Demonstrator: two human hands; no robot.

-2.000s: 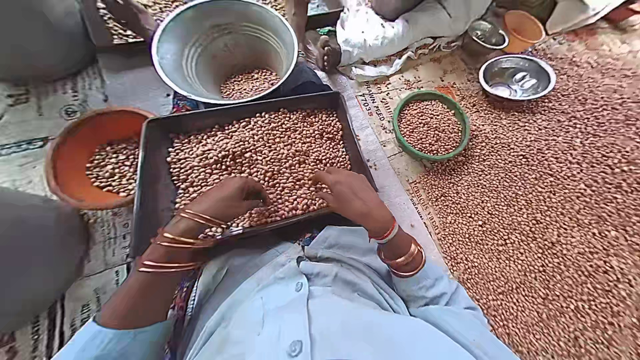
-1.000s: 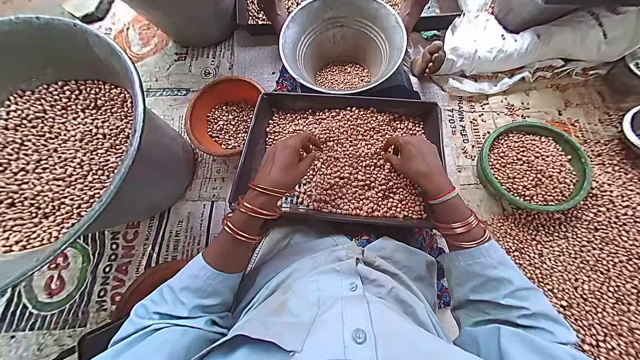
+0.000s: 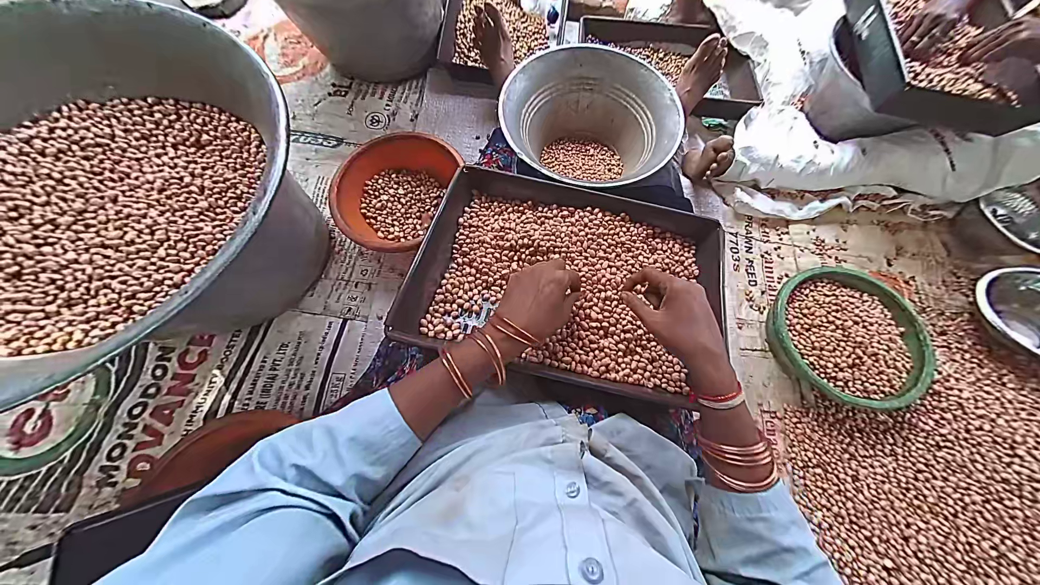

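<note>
A dark rectangular tray [image 3: 713, 244] rests across my lap, spread with reddish-brown shelled nuts or beans [image 3: 569, 236]. Over its left-centre part my left hand [image 3: 538, 299] touches the nuts, its fingers curled in; whether a nut is pinched there is too small to tell. My right hand [image 3: 670, 313] is over the right part, thumb and forefinger a little apart, with nothing visible between them. A patch of the tray's bottom shows near the lower left corner. Just beyond the tray stands a metal tub [image 3: 591, 175] with some nuts at its bottom.
A large metal pot [image 3: 280, 236] full of nuts stands at left, near an orange bowl [image 3: 345, 191]. At right are a green basin [image 3: 918, 390], a loose heap of nuts [image 3: 918, 479] and steel bowls [image 3: 987, 301]. Other people's feet [image 3: 703, 73] and hands [image 3: 987, 45] are further back.
The view has swung left, bringing the large pot in. My left hand has moved from the tray's near edge, where it was two seconds ago, further in over the nuts.
</note>
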